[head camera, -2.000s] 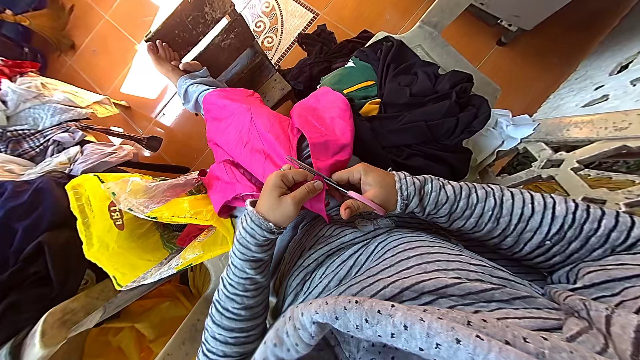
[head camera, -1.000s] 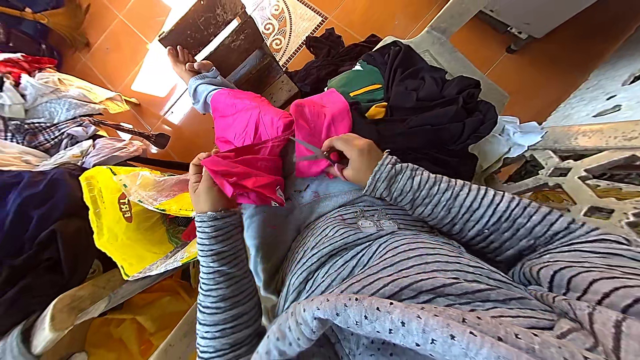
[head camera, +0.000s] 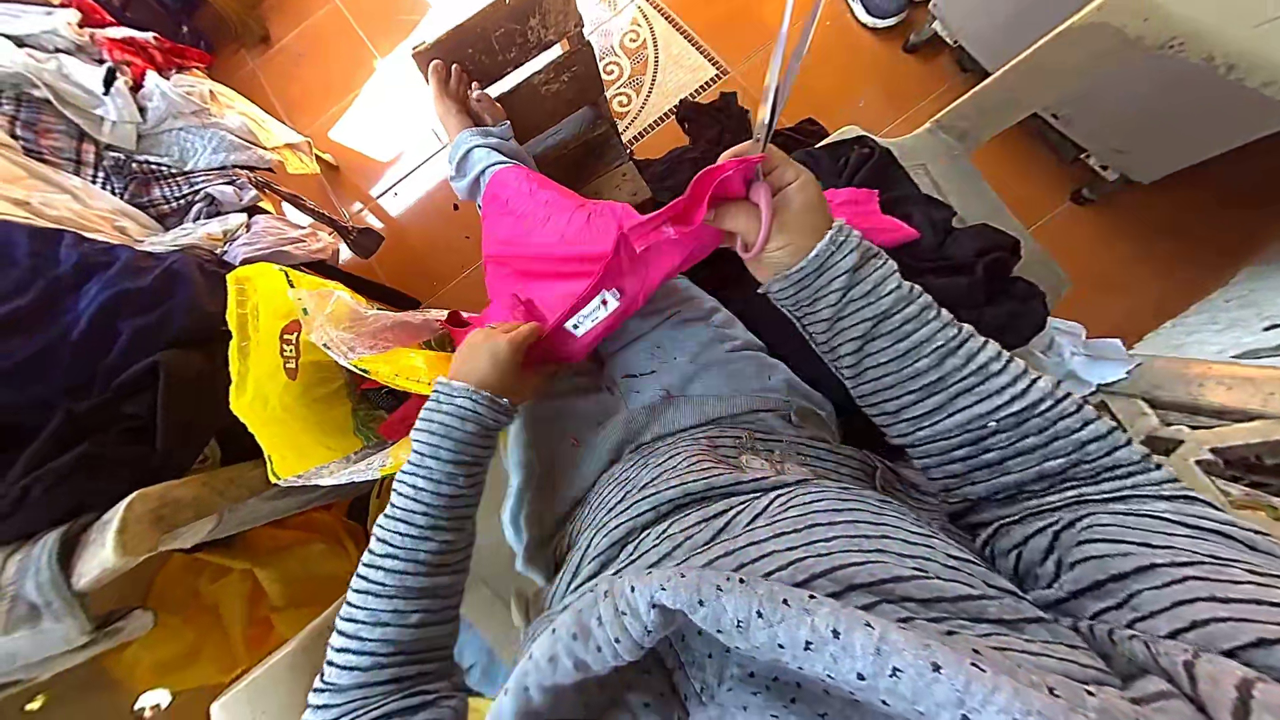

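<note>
A bright pink piece of fabric [head camera: 560,240] with a small white label is stretched between my hands above my lap. My left hand [head camera: 497,362] grips its lower left edge. My right hand [head camera: 778,212] holds the fabric's upper right edge together with a pair of scissors [head camera: 772,100]. The scissors' pink handle lies against the palm, and the blades point up, away from my body. A loose pink end hangs out to the right of that hand. My light blue trousers lie beneath the fabric.
A yellow plastic bag [head camera: 270,375] with cloth inside stands at the left. Piled clothes [head camera: 150,130] lie beyond it. Dark cloth [head camera: 960,260] covers a pale chair [head camera: 940,165] at the right. A worn wooden stool [head camera: 560,90] is by my foot.
My right hand has moved up and to the right with the scissors, which now point away from me. The pink fabric is pulled out wider, and its white label shows.
</note>
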